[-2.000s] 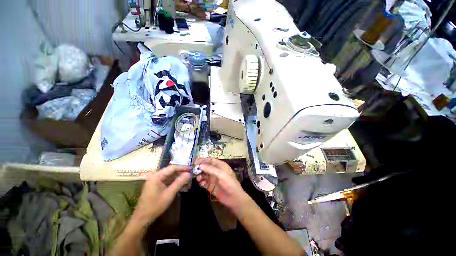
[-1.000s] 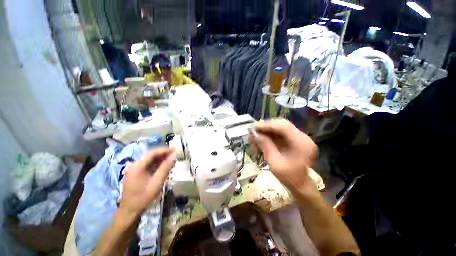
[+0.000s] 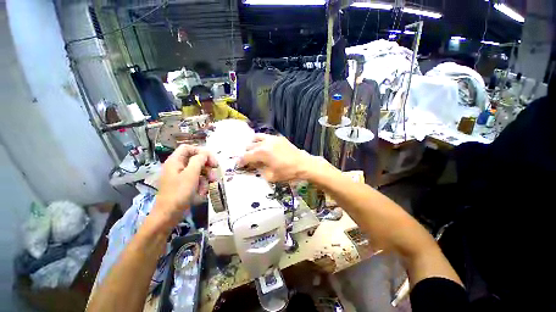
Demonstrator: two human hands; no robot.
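Note:
The cream-white sewing machine [image 3: 259, 228] stands in front of me with its head towards me. My left hand [image 3: 186, 173] is at the left side of the machine's top, above the ribbed handwheel [image 3: 216, 196], thumb and fingertips close together. My right hand [image 3: 268, 158] is over the top of the machine arm, fingers bent down near its top surface. Whether either hand holds a small part or thread cannot be seen. A golden-brown thread cone [image 3: 336, 111] stands on a white disc of the thread stand; another white disc [image 3: 354, 134] beside it has no cone.
A dark parts tray [image 3: 200, 259] lies left of the machine, with a pale blue plastic bag [image 3: 125, 228] beside it. Dark garments [image 3: 299, 100] hang on a rack behind. A person in yellow [image 3: 227, 111] is at the back. White fabric [image 3: 436, 100] is piled at the right.
The view has risen from the table to the room. My hands have left the front of the parts tray; both are now at the machine's top, my right hand having moved left since a second ago.

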